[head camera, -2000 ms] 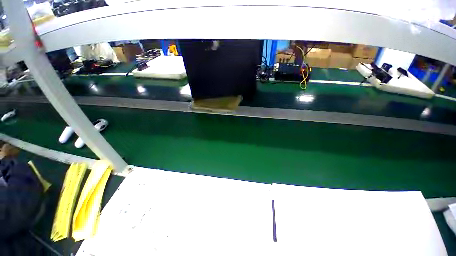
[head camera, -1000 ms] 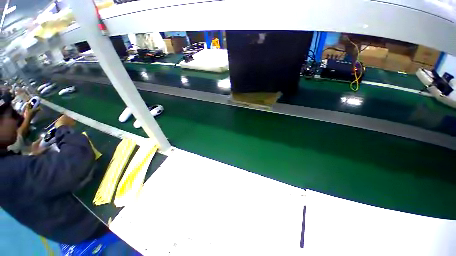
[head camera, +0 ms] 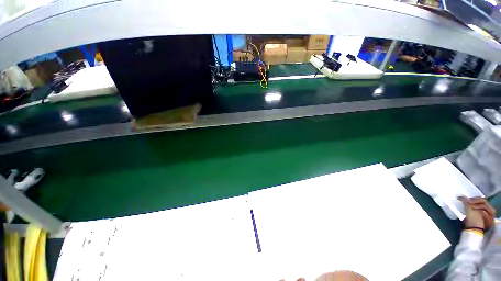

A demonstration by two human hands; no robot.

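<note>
Two white work sheets lie edge to edge, the left one [head camera: 165, 241] with small black marks and the right one [head camera: 351, 214] mostly blank. A thin dark stick [head camera: 255, 230] lies near their join. Skin-coloured shapes [head camera: 340, 275], apparently part of my hands, show at the bottom edge over the right sheet. They are cut off, so I cannot tell left from right or whether they hold anything.
The green conveyor [head camera: 220, 164] runs beyond the sheets, with white devices [head camera: 30, 178] at its left. Yellow strips [head camera: 35, 255] are by the left post [head camera: 30, 206]. At right, another person's hands [head camera: 477, 211] touch a white sheet [head camera: 445, 184] near white trays [head camera: 483, 159].
The view has swung right. The left neighbour has mostly left the picture, the right neighbour's hands have entered, and skin-coloured shapes now show at the bottom edge. The stick still lies near the join.
</note>
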